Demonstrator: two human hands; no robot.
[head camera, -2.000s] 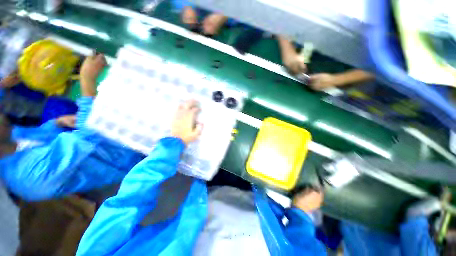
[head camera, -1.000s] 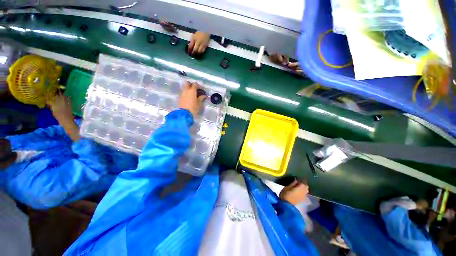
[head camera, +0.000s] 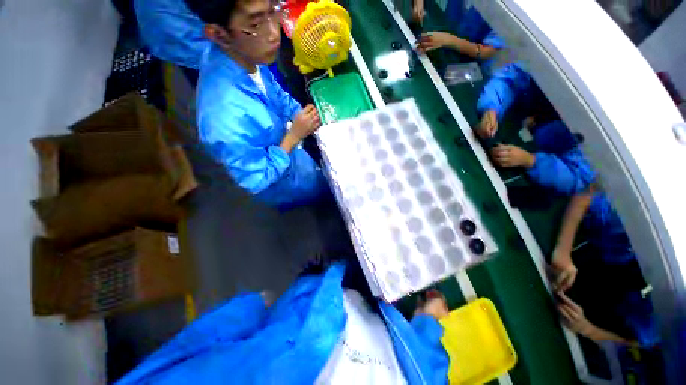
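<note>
Two round black parts, an upper one (head camera: 468, 227) and a lower one (head camera: 477, 246), sit side by side in pockets at the right corner of the clear blister tray stack (head camera: 391, 180). The yellow tray (head camera: 478, 342) lies at the lower right, cut by the picture's edge. My right hand (head camera: 432, 304) is small and blurred between the stack's near edge and the yellow tray; its fingers look curled and I cannot tell if it holds anything. My left sleeve shows at the bottom, but my left hand is not visible.
Open brown cartons (head camera: 113, 256) stand on the floor at left. A person in a blue smock sits beyond the stack, by a green tray (head camera: 342, 98) and yellow fan (head camera: 323, 36). Other people's hands work across the green line (head camera: 519, 308); black parts lie on it.
The view has swung left, bringing the cartons and the neighbour into sight. My left hand has left the blister tray and gone out of sight. My right hand now appears near the stack's edge.
</note>
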